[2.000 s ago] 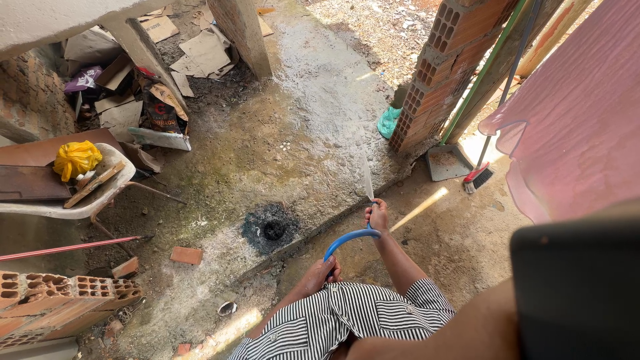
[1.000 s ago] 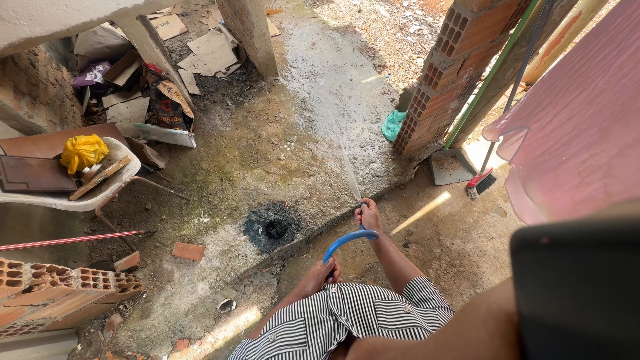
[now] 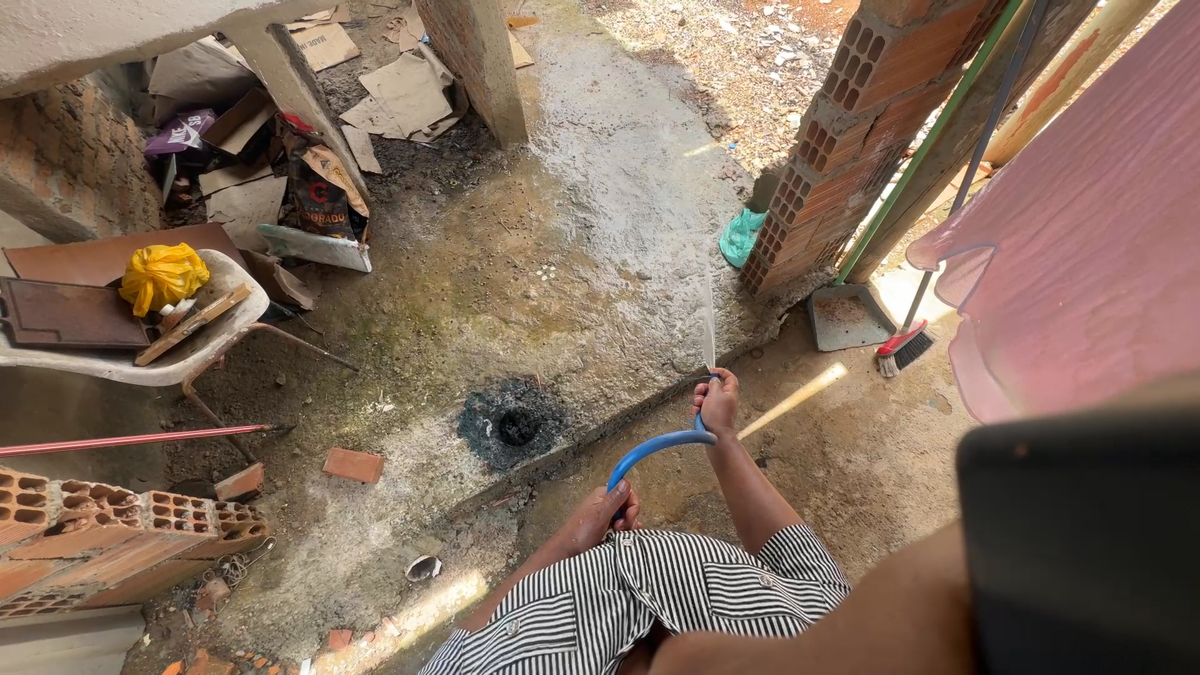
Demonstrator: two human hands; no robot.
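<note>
My right hand (image 3: 718, 403) grips a blue hose (image 3: 656, 444) close to its outlet. From there a jet of water (image 3: 709, 323) shoots away from me over the wet concrete floor (image 3: 609, 187). Nearer my body, my left hand (image 3: 600, 516) is closed around a lower part of the same hose, which arches between the two hands. To the left of the hose, a round dark hole (image 3: 517, 427) sits in a blackened patch of floor.
A concrete step edge (image 3: 600, 436) runs diagonally by my hands. At left stand a wheelbarrow (image 3: 159, 375) with a yellow bag (image 3: 164, 278), a loose brick (image 3: 353, 465) and a hollow-brick wall (image 3: 122, 525). Right are a brick pillar (image 3: 825, 150), teal bag (image 3: 742, 236), dustpan (image 3: 848, 317), broom (image 3: 905, 349) and pink cloth (image 3: 1087, 216).
My right hand has shifted slightly to the left since two seconds ago, and the water jet now points more directly away than one second ago. Both hands keep hold of the hose.
</note>
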